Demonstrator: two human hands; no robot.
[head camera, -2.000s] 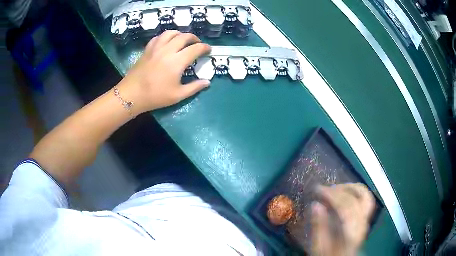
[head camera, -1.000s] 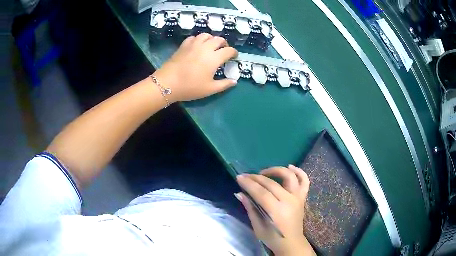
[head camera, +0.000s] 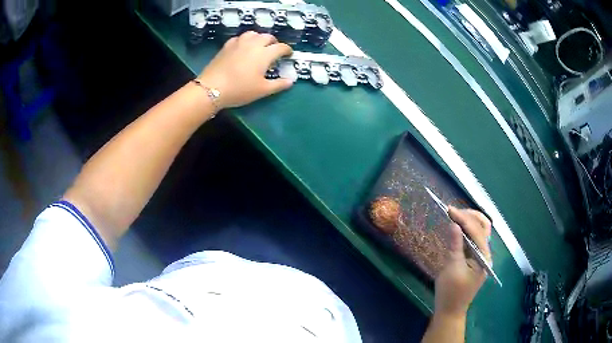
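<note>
My left hand (head camera: 247, 70) grips the left end of a silver carrier strip (head camera: 332, 69) with a row of dark coil parts and pale tabs. The strip lies on the green surface, its right end at the white rail. My right hand (head camera: 464, 258) holds slim pointed tweezers (head camera: 463, 236) like a pen over the black scrap tray (head camera: 384, 162); the tip points up and left above the tray floor. Fine copper wire scraps (head camera: 421, 242) are scattered in the tray. A copper ball (head camera: 385, 213) sits at the tray's left side.
Stacked carrier strips (head camera: 260, 21) lie just beyond my left hand. A white rail (head camera: 439, 139) curves along the far side of the tray, with green lanes beyond. Another strip (head camera: 535, 301) is at the lower right. Equipment and cables stand at the far right.
My right hand has moved from the tray's near edge to its right side, with the tweezers now over the tray. The copper ball shows again. My left hand keeps its hold on the strip.
</note>
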